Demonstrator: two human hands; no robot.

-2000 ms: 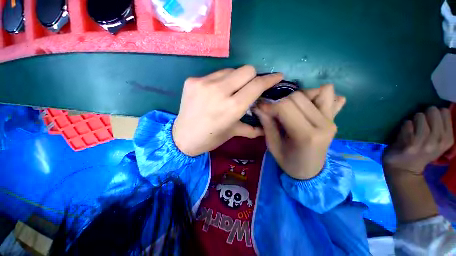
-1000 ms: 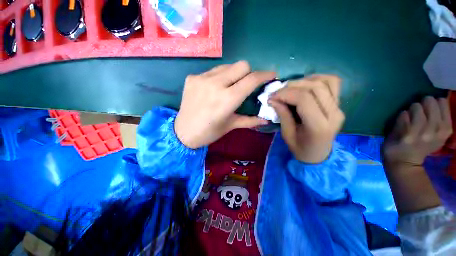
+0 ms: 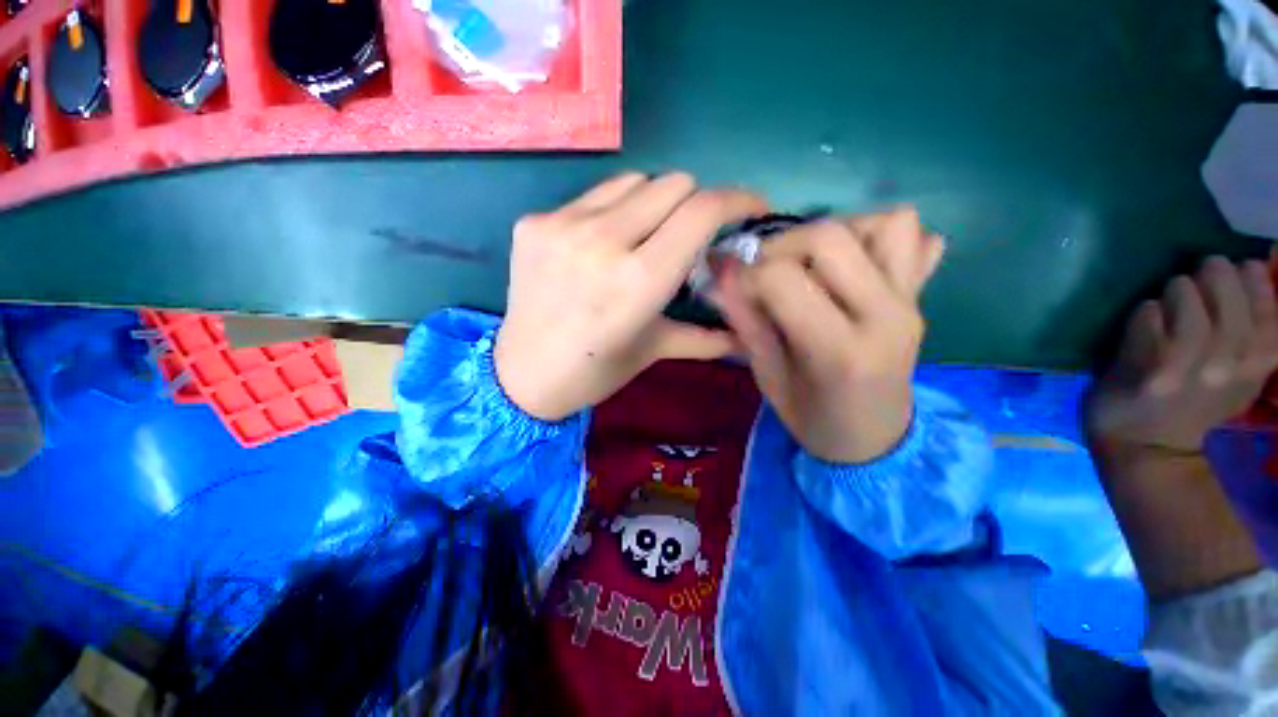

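Observation:
A black watch head [image 3: 697, 304] is held just above the green mat in front of me, mostly hidden by my fingers. My left hand [image 3: 592, 297] grips it from the left, fingers over its far edge and thumb at its near edge. My right hand [image 3: 835, 325] holds a crumpled white cloth [image 3: 737, 251] against the watch face; its fingertips are slightly blurred. Most of the cloth is hidden under the right fingers.
A red foam tray [image 3: 421, 129] at the upper left holds several black watch heads with orange tabs and a clear plastic patch [image 3: 500, 39]. A red grid tray [image 3: 255, 381] lies below bench level. Another person's hand [image 3: 1186, 357] rests at the right edge near a grey-white object [image 3: 1245, 171].
The right hand and cloth have moved slightly left over the watch, and less of the cloth shows than a second ago. The left hand keeps its hold. The tray has shifted slightly in view.

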